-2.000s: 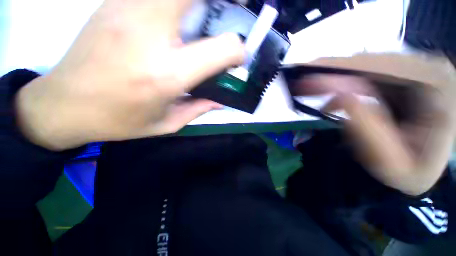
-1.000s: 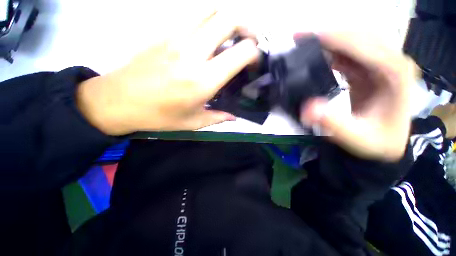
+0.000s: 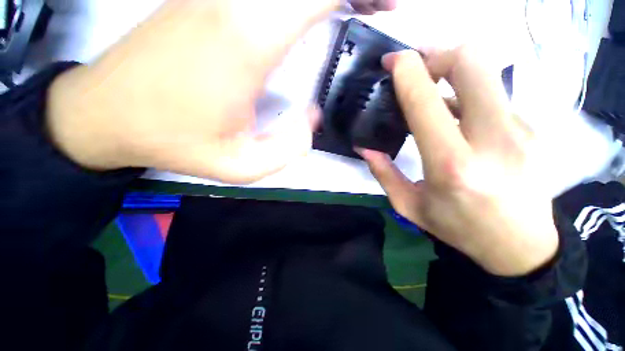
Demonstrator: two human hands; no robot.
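A black square plastic unit point(image 3: 363, 96) lies on or just above the white bench near its front edge, tilted, with a row of small teeth on its left side. No cable or green board shows on it. My right hand point(image 3: 466, 151) grips its right part, thumb at the lower edge and index finger on top. My left hand point(image 3: 199, 96) is just left of the unit, blurred, fingers apart, with nothing seen in it; its fingertips reach towards the top of the frame.
The bench's green front edge point(image 3: 274, 193) runs below the hands. Black parts point(image 3: 27, 41) lie at the far left. Dark stacked parts point(image 3: 606, 82) stand at the far right. A striped sleeve point(image 3: 596, 219) of another person is at the lower right.
The separate black pieces held in both hands are now one closed-looking unit in my right hand. My left hand has let go and moved up and left.
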